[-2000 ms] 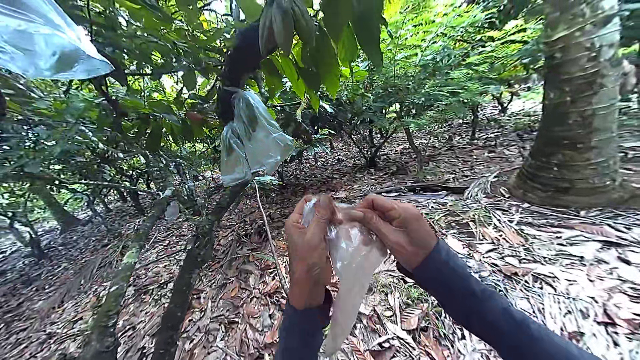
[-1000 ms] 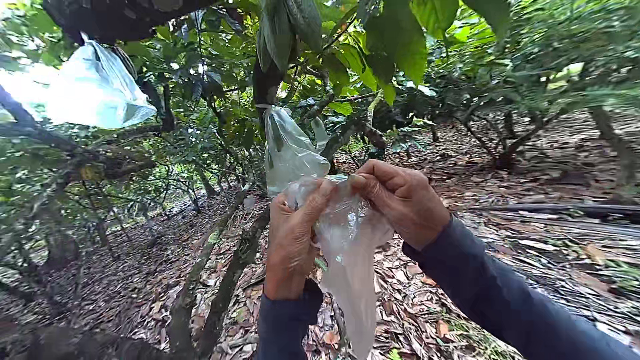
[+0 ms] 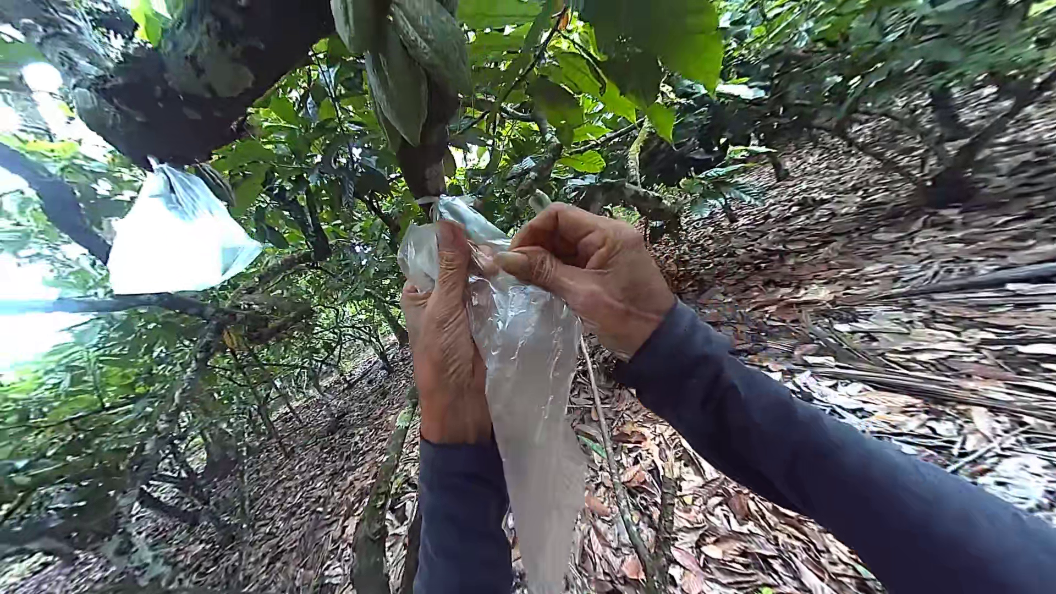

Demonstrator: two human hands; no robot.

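Note:
Between my two hands hangs a clear plastic bag (image 3: 536,412), long and narrow, its lower end dangling past my left forearm. My left hand (image 3: 450,346) grips its upper part, thumb up. At the bag's top right, my right hand (image 3: 590,272) pinches the plastic between thumb and forefinger. Just behind my fingers, a second clear bag (image 3: 470,219) is tied to a stem and partly hidden. Above it hang green cacao pods (image 3: 421,74). Another translucent bag (image 3: 181,235) hangs from the thick branch at the left.
A thick dark branch (image 3: 186,91) crosses the upper left. Large green leaves (image 3: 660,37) hang above my right hand. Thin trunks (image 3: 384,495) rise below my left hand. Dry leaf litter (image 3: 825,330) covers the ground, with a long dark stick (image 3: 982,280) at the right.
The view has moved closer to the pods and the branch. Both hands still hold the long bag, now in front of the tied bag, which showed more fully before.

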